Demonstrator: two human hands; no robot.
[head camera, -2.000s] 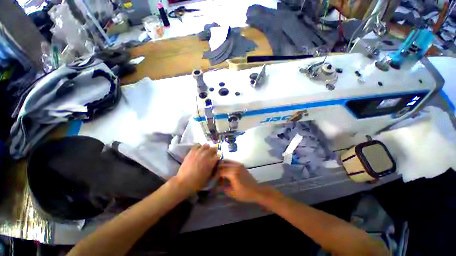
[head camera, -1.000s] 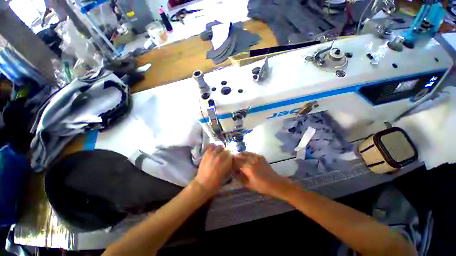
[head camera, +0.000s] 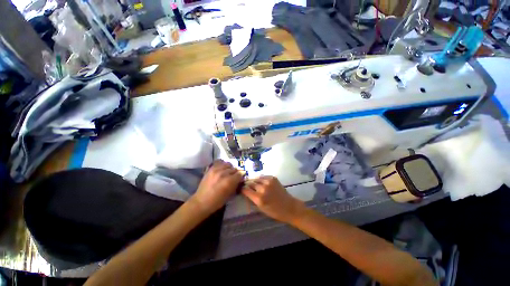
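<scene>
The garment in progress (head camera: 89, 209) is a large dark cloth with a paler grey part (head camera: 182, 162) behind and left of my hands. It hangs over the front table edge. My left hand (head camera: 219, 183) presses on the cloth just left of the presser foot and needle (head camera: 244, 162). My right hand (head camera: 268, 195) is beside it, its fingertips pinching the cloth edge in front of the needle. The fingertips of both hands nearly meet. The bit of cloth between them is small and mostly hidden by my fingers. The sewing machine (head camera: 313, 120) is white with a blue stripe.
A heap of blue-grey scraps (head camera: 341, 165) lies under the machine arm. A tan box with black rim (head camera: 411, 177) stands right of it, with white cloth (head camera: 481, 159) beyond. A folded grey bundle (head camera: 70, 114) lies at left. Cut panels (head camera: 249, 53) lie on the brown board behind.
The view has shifted back and forth. My hands stay near the needle; my right hand moved in close to my left. The pale cloth left of the needle has changed its folds.
</scene>
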